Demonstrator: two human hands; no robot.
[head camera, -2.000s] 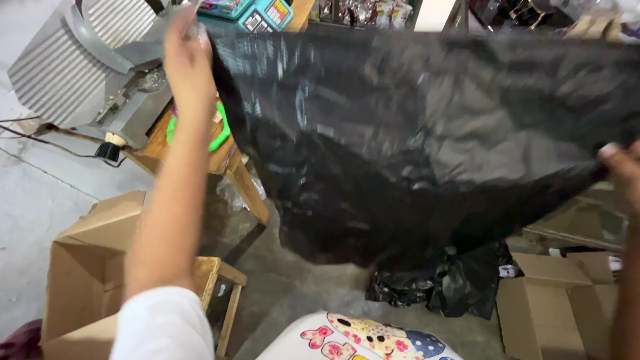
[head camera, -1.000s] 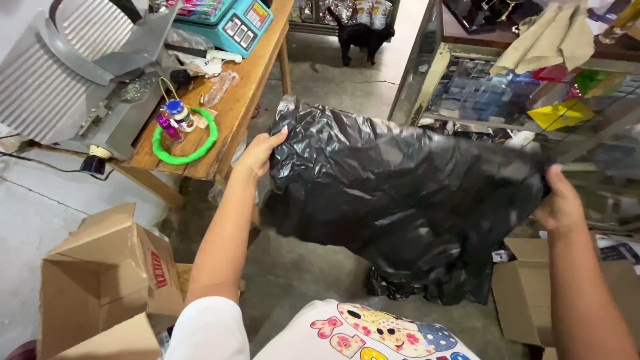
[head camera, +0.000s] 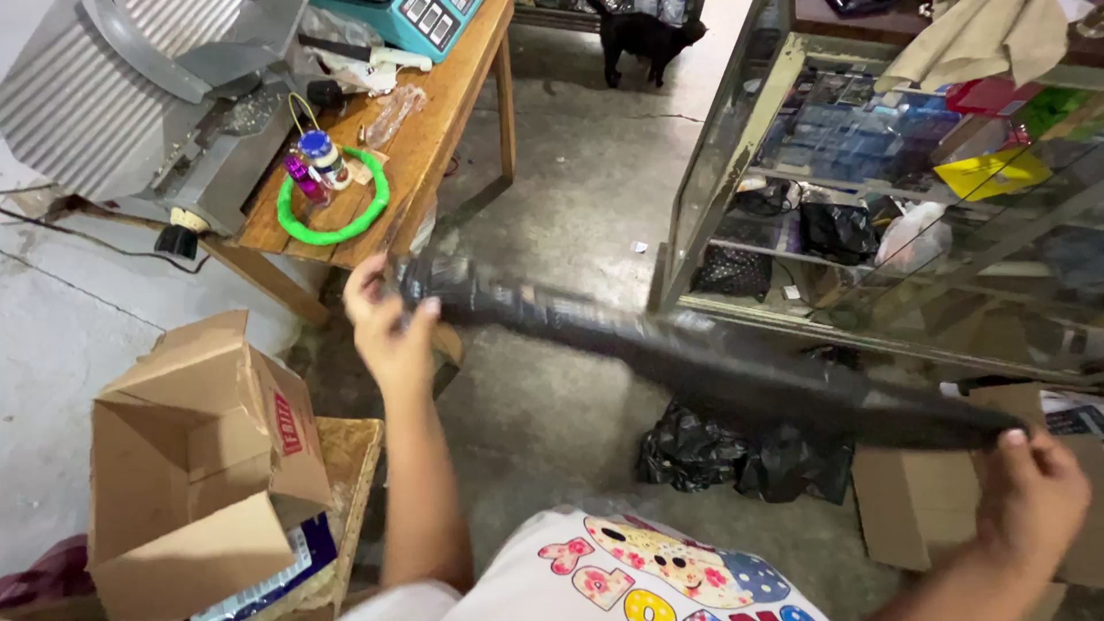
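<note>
A black plastic bag (head camera: 690, 354), drawn into a long narrow strip and blurred by motion, is stretched between both hands in front of my body. My left hand (head camera: 392, 323) grips its left end near the corner of the wooden table. Its right end is pinched between the thumb and fingers of my right hand (head camera: 1031, 492), lower down at the right. Below the strip, crumpled black plastic bags (head camera: 746, 453) lie on the floor.
A wooden table (head camera: 448, 112) holds a slicing machine (head camera: 198, 103), a teal scale (head camera: 423, 26) and a green ring (head camera: 332, 235). Open cardboard boxes (head camera: 190, 448) flank me. A glass display case (head camera: 733, 181) stands right; a black cat (head camera: 647, 39) is ahead.
The black bag was spread wide two seconds ago and is now gathered into a narrow strip. Both hands have kept hold of it and are lower than at first. The view has shifted.
</note>
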